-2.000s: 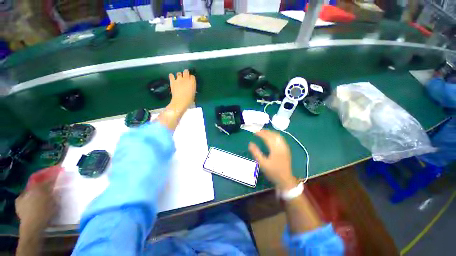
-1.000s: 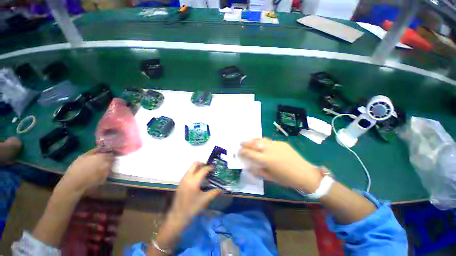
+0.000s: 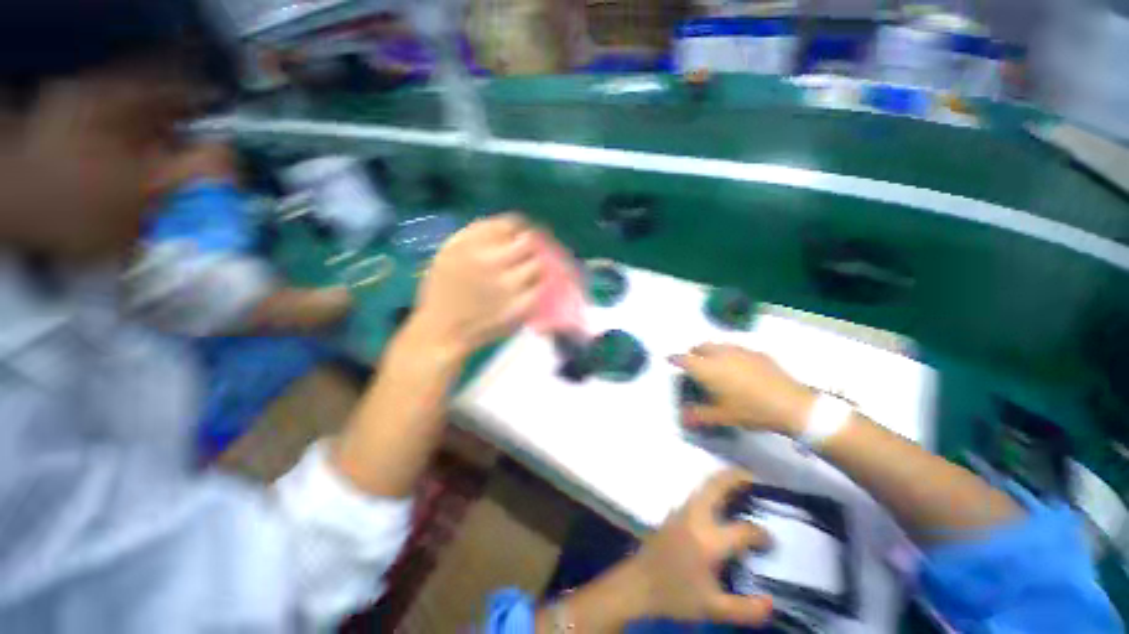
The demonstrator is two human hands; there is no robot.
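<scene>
The view is blurred. My left hand point(image 3: 700, 557) grips a square black housing point(image 3: 848, 533) at the sheet's front edge. A flat white piece point(image 3: 799, 551) lies in or on the housing; I cannot tell which. My right hand point(image 3: 755, 394) is over the white sheet point(image 3: 563, 415), its fingers around a dark green circuit board point(image 3: 693, 394) that they partly hide. Another board point(image 3: 617, 356) lies to its left and one point(image 3: 731, 307) behind it. A further board point(image 3: 604, 282) lies at the sheet's back left corner.
At left a neighbouring person's hand point(image 3: 489, 279) holds a pink bag point(image 3: 560, 291) over the sheet, beside a small dark item point(image 3: 575, 359). Black housings point(image 3: 629, 214) stand along the back, another point(image 3: 1034, 446) at right. A raised metal-edged shelf point(image 3: 792, 177) runs behind.
The view has swung left. My right hand has left the housing and moved to a board on the sheet. The white piece is now at the housing. The neighbour's pink bag is lifted.
</scene>
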